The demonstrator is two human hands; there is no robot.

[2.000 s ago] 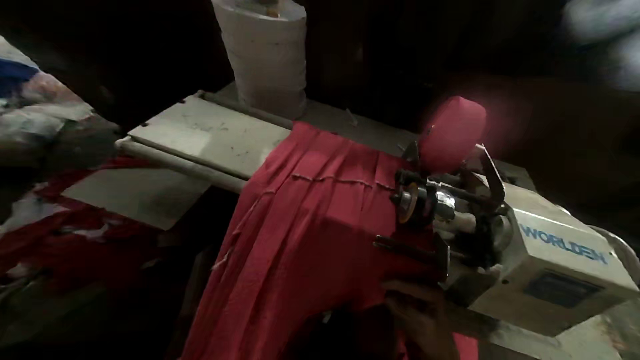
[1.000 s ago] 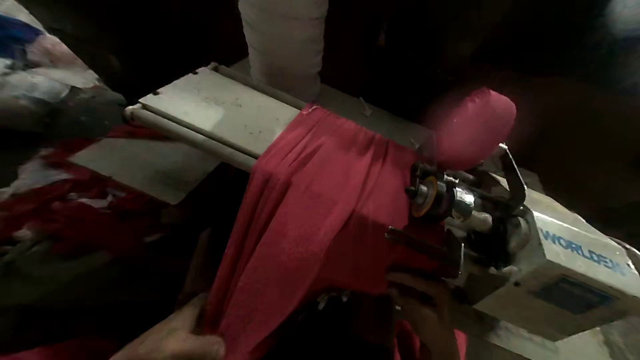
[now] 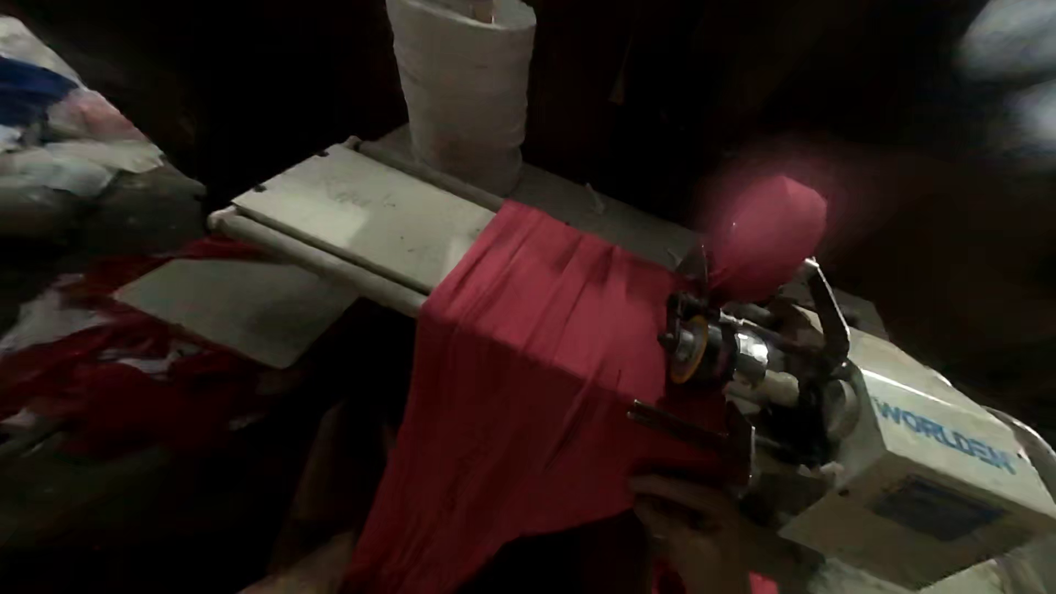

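Observation:
Red fabric (image 3: 528, 355) lies over the machine's bed and rollers and hangs down toward me, with loose folds across it. Its right edge runs under the head of an industrial sewing machine (image 3: 924, 412) that bears the maker's name Worlden. My right hand (image 3: 693, 520) is on the fabric's right lower edge, just below the machine's presser area, its fingers dim and partly hidden. At the lower left, my left hand (image 3: 318, 561) is beside the hanging fabric's left edge; the fingers are mostly hidden in shadow. A puffed red piece (image 3: 771, 239) rises behind the machine's wheel.
A flat metal plate (image 3: 371, 214) with rollers extends left from the fabric. A tall white wrapped cylinder (image 3: 466, 91) stands behind it. At lower left are a pale board (image 3: 239, 305) and red scraps (image 3: 148, 404). Pale and blue cloths (image 3: 66, 124) are piled at the upper left.
The fabric has shifted and its folds lie differently over the bed. My left hand, plainly visible at the lower edge one second ago, is now lower and darker. My right hand stays near the machine.

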